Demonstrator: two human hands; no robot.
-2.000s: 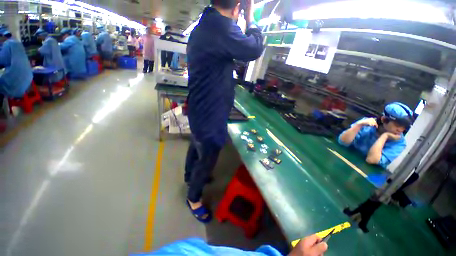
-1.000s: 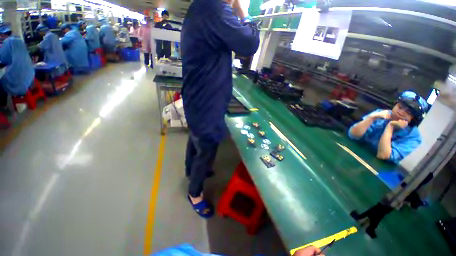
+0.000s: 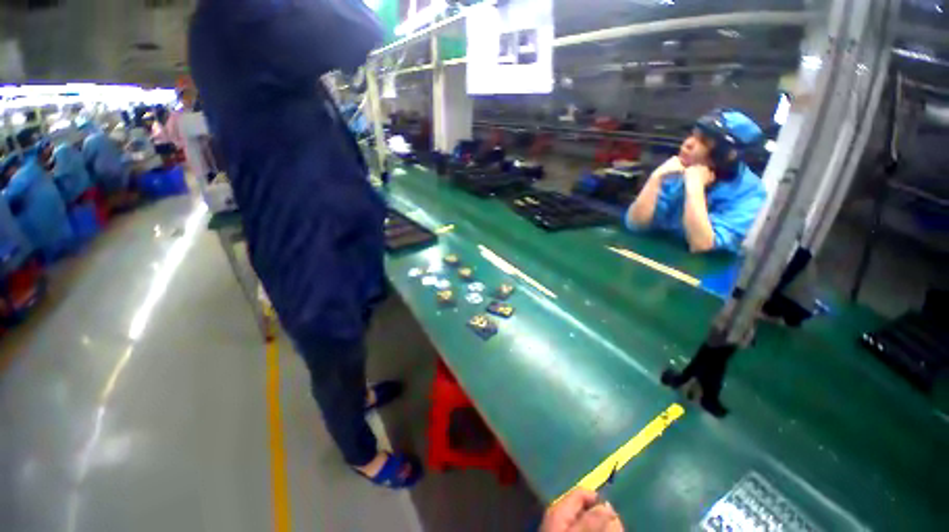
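Note:
My left hand (image 3: 583,512) is at the bottom edge, partly cut off, at the near edge of the green bench (image 3: 583,384). Its fingers are closed around a thin dark tool (image 3: 610,478), perhaps tweezers, whose tip shows over the yellow tape (image 3: 635,447). My right hand is not in view. Small dark modules (image 3: 482,325) with gold centres and whitish round parts (image 3: 475,298) lie loose further up the bench.
A person in dark blue (image 3: 302,187) stands left of the bench beside a red stool (image 3: 458,426). A clear blister tray (image 3: 758,509) lies bottom right. A metal upright (image 3: 801,156) has black feet. A seated coworker (image 3: 713,192) leans opposite. Black trays (image 3: 557,210) lie further back.
The view has swung right, so the bench, parts and people appear further left. The blister tray has come into view. My left hand still holds the tool; my blue sleeve has left the picture.

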